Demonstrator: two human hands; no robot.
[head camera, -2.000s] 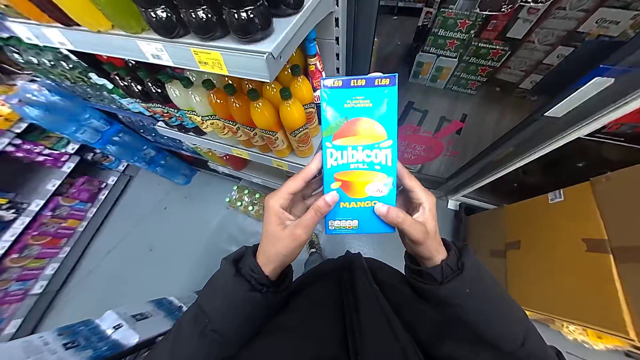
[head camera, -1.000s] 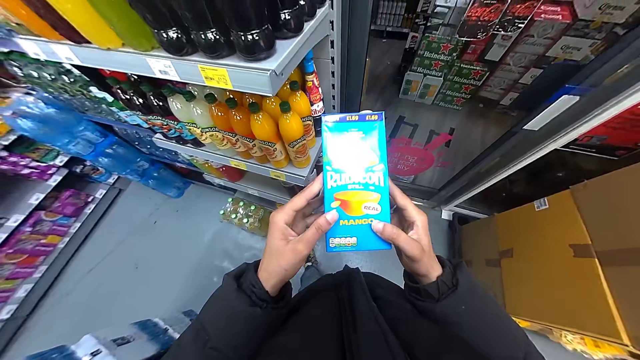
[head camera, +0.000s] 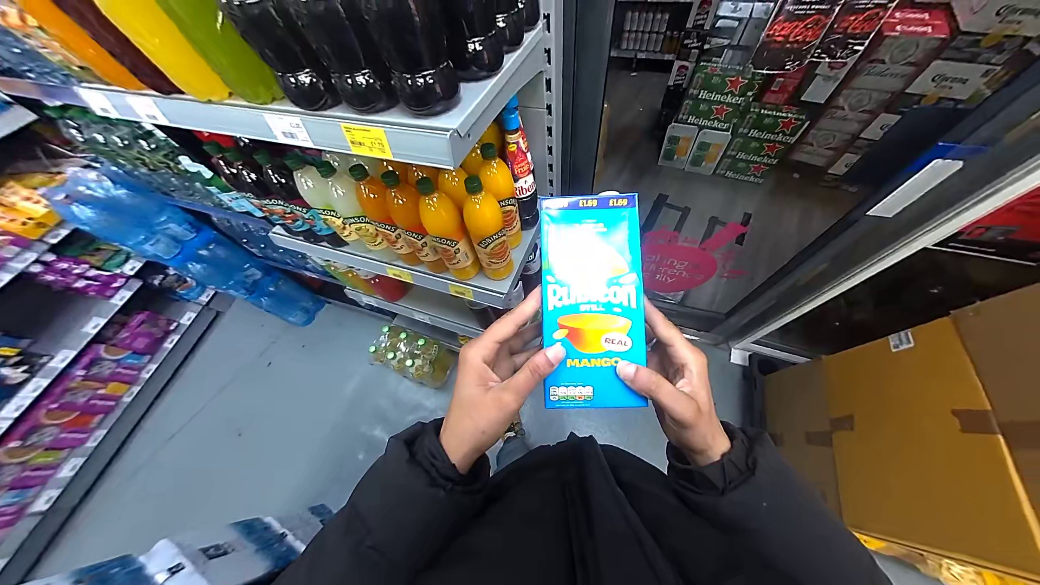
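A blue Rubicon mango drink carton (head camera: 593, 301) stands upright in front of me, its printed front towards my face and a bright glare on its upper part. My left hand (head camera: 500, 382) grips its left edge, thumb on the front face. On the opposite edge my right hand (head camera: 678, 390) holds it likewise, with the thumb near the lower right of the front. The fingers behind the carton are mostly hidden. Beyond it to the left, orange Robinsons squash bottles (head camera: 447, 227) line a lower shelf.
A metal shelf (head camera: 455, 130) with dark bottles juts out at upper left. Shrink-wrapped water bottles (head camera: 195, 244) and a pack of bottles (head camera: 410, 355) are at floor level. Cardboard boxes (head camera: 910, 414) stand at right. Beer cases (head camera: 731, 122) show beyond a glass door.
The carton was slightly higher in the view two seconds ago and has come down a little. Glare now covers its upper picture, which was clear then. Both hands have kept their hold.
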